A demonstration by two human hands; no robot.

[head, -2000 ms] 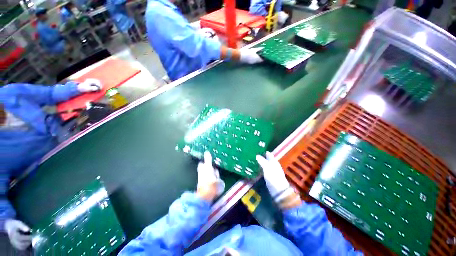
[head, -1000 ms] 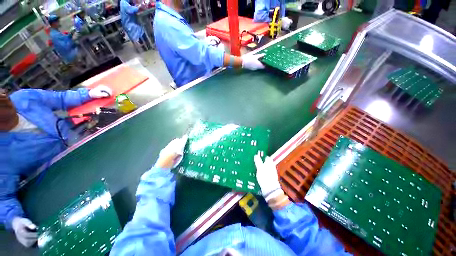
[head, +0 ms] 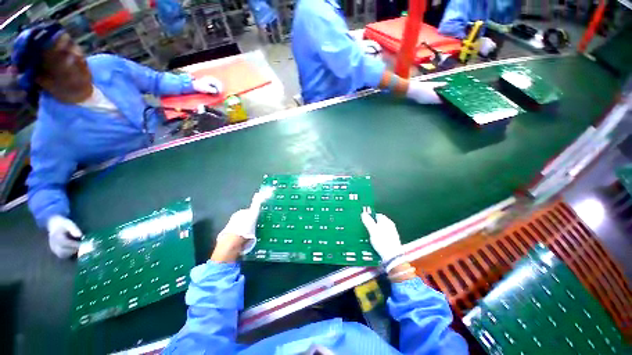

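A green circuit board (head: 312,220) with rows of small white marks is between my two white-gloved hands over the conveyor belt (head: 332,145). My left hand (head: 246,225) grips its left edge, with the thumb on top. My right hand (head: 381,236) grips its right edge near the belt's near rail. The board faces up. Its underside is hidden, so I cannot tell if it touches the belt.
Another board (head: 135,260) is at the left, touched by a co-worker's gloved hand (head: 64,237). Two boards (head: 478,99) are at the far right, one held by another co-worker. One board (head: 551,305) lies on the orange slotted rack (head: 478,263). A conveyor rail (head: 305,298) runs before me.
The view has turned left. My left hand has moved from the board's near edge to its left edge, and the board now lies squarer to me. My right hand has kept its hold.
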